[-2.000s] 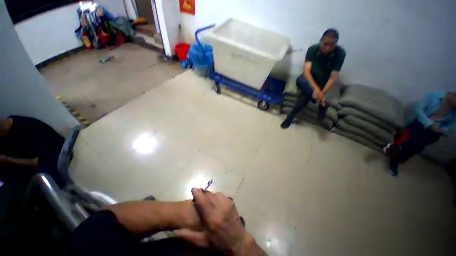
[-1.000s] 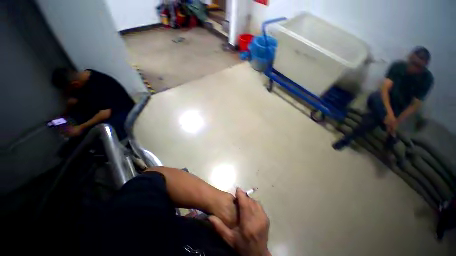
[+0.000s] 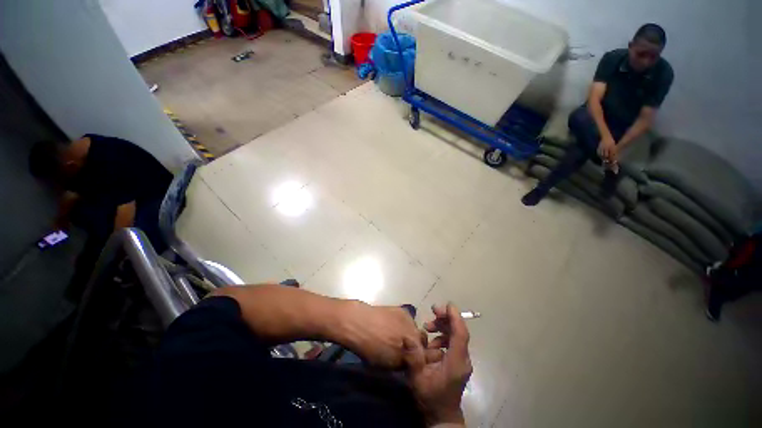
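Observation:
A thin white cigarette [image 3: 470, 315] sticks out to the right from the fingers of my right hand [image 3: 444, 361]. My right hand comes up from the bottom edge, palm partly turned up, fingers bent. My left forearm reaches across from the left, and my left hand [image 3: 393, 337] touches the right hand at its fingers and palm. The left fingers are partly hidden and blurred, so what they hold cannot be told.
Shiny bent metal tubes [image 3: 150, 272] stand beside my left arm. A person with a lit phone [image 3: 53, 240] sits at left. Another person sits on stacked grey-green sacks [image 3: 689, 201] at right. A blue trolley [image 3: 468, 128] carries an off-white tub [image 3: 468, 75]. Blue [image 3: 391, 63] and red [image 3: 363, 47] buckets stand beside it.
My right hand has opened somewhat and moved off my left wrist towards the right, with the cigarette. The view has swung right, then partly back left.

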